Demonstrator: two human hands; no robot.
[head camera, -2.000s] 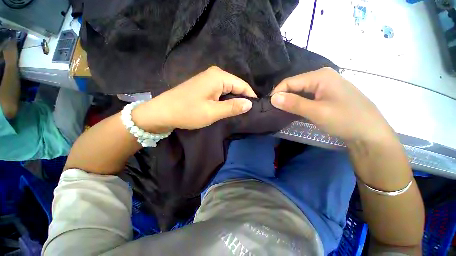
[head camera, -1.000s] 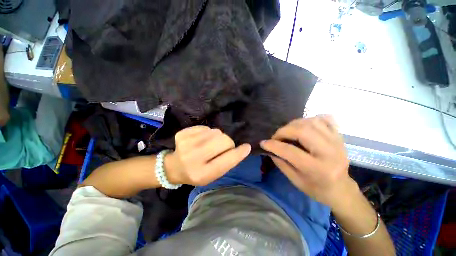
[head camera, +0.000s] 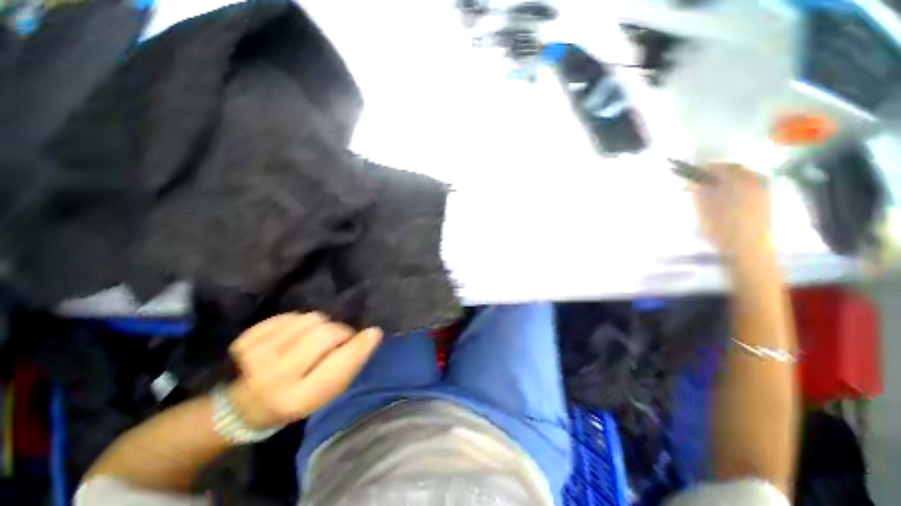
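The dark garment piece (head camera: 267, 178) lies in folds over the left of the white table and hangs over its front edge. My left hand (head camera: 301, 366) is at the garment's lower edge, with fingers curled and the thumb against the cloth; it pinches the edge. My right hand (head camera: 732, 203) is far right over the table, blurred, with its fingertips at a small dark thin object (head camera: 690, 171). Whether it grips that object is not clear.
A black smartphone (head camera: 605, 104) lies on the white table (head camera: 533, 227). An orange item (head camera: 802, 127) and a dark object (head camera: 852, 198) are at the far right. Below are a blue crate (head camera: 595, 460), dark cloth and a red container (head camera: 838, 341).
My right hand has left the cloth and moved far right. My left hand stays at the cloth edge. The view has turned right, so the garment shows further left.
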